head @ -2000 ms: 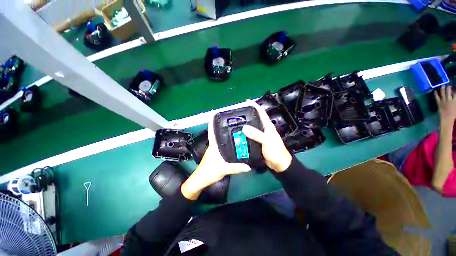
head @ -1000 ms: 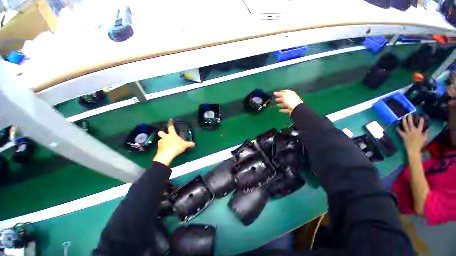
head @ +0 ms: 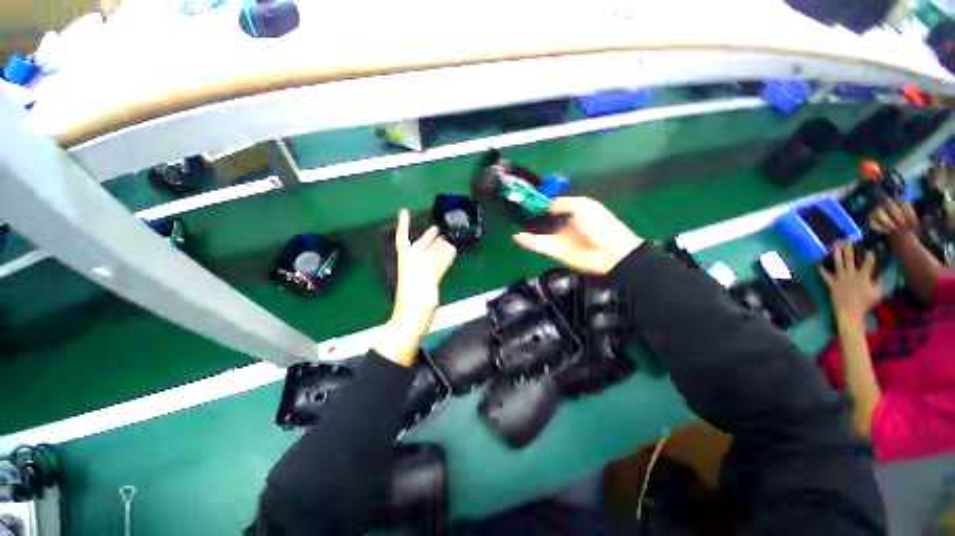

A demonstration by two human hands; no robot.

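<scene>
My right hand (head: 589, 237) is over the conveyor, its fingertips on the edge of a half-assembled unit (head: 515, 193). That unit is tilted and blurred, with a green circuit board and a blue part showing. My left hand (head: 419, 274) is over the conveyor with fingers apart, holding nothing visible. A dark, blurred black body (head: 392, 254) lies partly hidden behind it. Another half-assembled unit (head: 458, 218) with a round silver part is just right of my left fingers. One more half-assembled unit (head: 307, 262) is further left.
Black housing shells (head: 536, 340) are heaped on the teal bench (head: 209, 445). A slanting grey post (head: 157, 257) stands left, and a white shelf (head: 450, 65) spans above the conveyor. At right are a blue bin (head: 817, 228) and another person's hands. A wire hook (head: 128, 508) lies lower left.
My left hand has moved right and come off the black body. My right hand has moved slightly left and down onto the rightmost half-assembled unit, which is now tilted.
</scene>
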